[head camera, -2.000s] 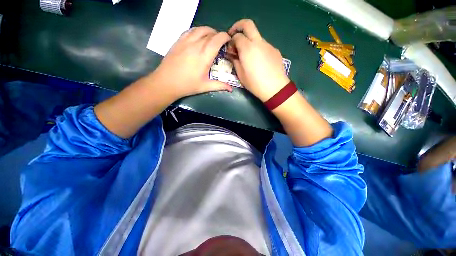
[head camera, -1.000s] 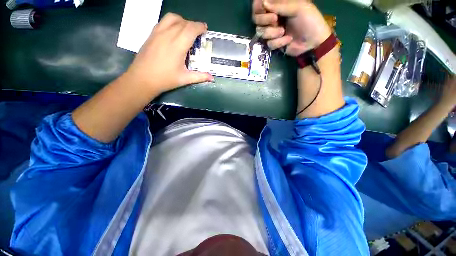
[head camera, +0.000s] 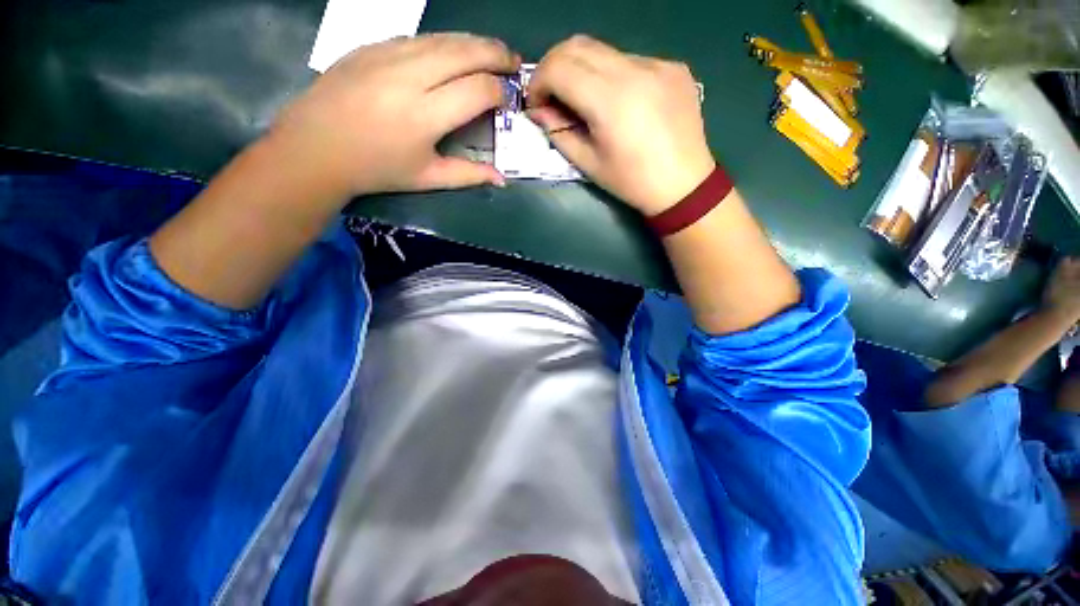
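Note:
A silver-white phone housing (head camera: 533, 156) lies on the dark green mat in front of me, largely covered by my hands. My left hand (head camera: 409, 113) holds its left end, thumb at the near edge and fingers at the far edge. My right hand (head camera: 628, 118), with a dark red wrist band, is over the housing's middle and right part. Its thumb and fingertips are pinched together near the left end, around a small thin dark thing that I cannot make out clearly.
A pile of orange-yellow flex cables (head camera: 817, 113) lies to the right. Bagged parts (head camera: 965, 201) lie farther right. A blank white sheet (head camera: 365, 30) is beyond my left hand. A white strip (head camera: 1030, 130) runs at the far right. Another person's arm (head camera: 1007, 349) is at the right edge.
My right hand has come back from beyond the housing's right end onto it. The flex cable pile it covered shows again. The other person's arm has shifted.

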